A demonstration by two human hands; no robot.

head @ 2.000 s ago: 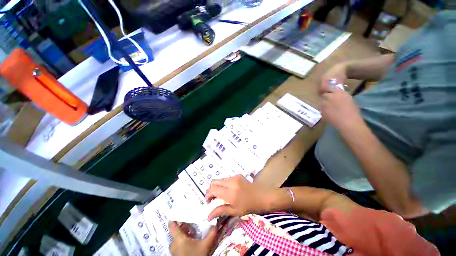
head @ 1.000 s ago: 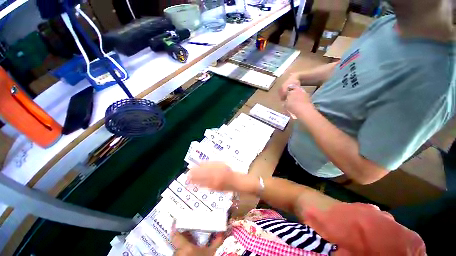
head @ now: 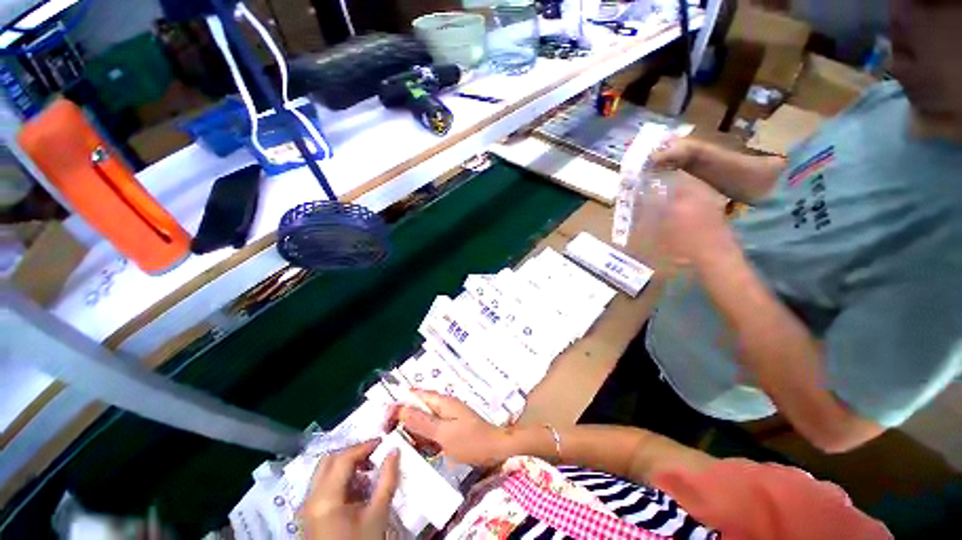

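Observation:
My left hand (head: 353,494), at the bottom, grips a slim white box (head: 424,493), thumb on its face. My right hand (head: 456,427) is just above and right of it, fingers closed at the box's upper end. A thin pale item (head: 409,394) sticks out between the right fingers. Shiny clear film shows around both hands; which hand holds it is unclear. A row of overlapping white boxes (head: 538,311) with round icons and black text runs from under my hands to the upper right.
A dark green conveyor belt (head: 422,253) lies behind the row. A blue fan (head: 333,235) hangs over it. A white shelf bears an orange case (head: 103,190), phone (head: 228,208) and drill (head: 420,97). A coworker (head: 833,253) stands right, beside a single box (head: 610,263).
My right hand has come down from above the row to the box in my left hand. The coworker has lifted a long white box with icons. The view has shifted.

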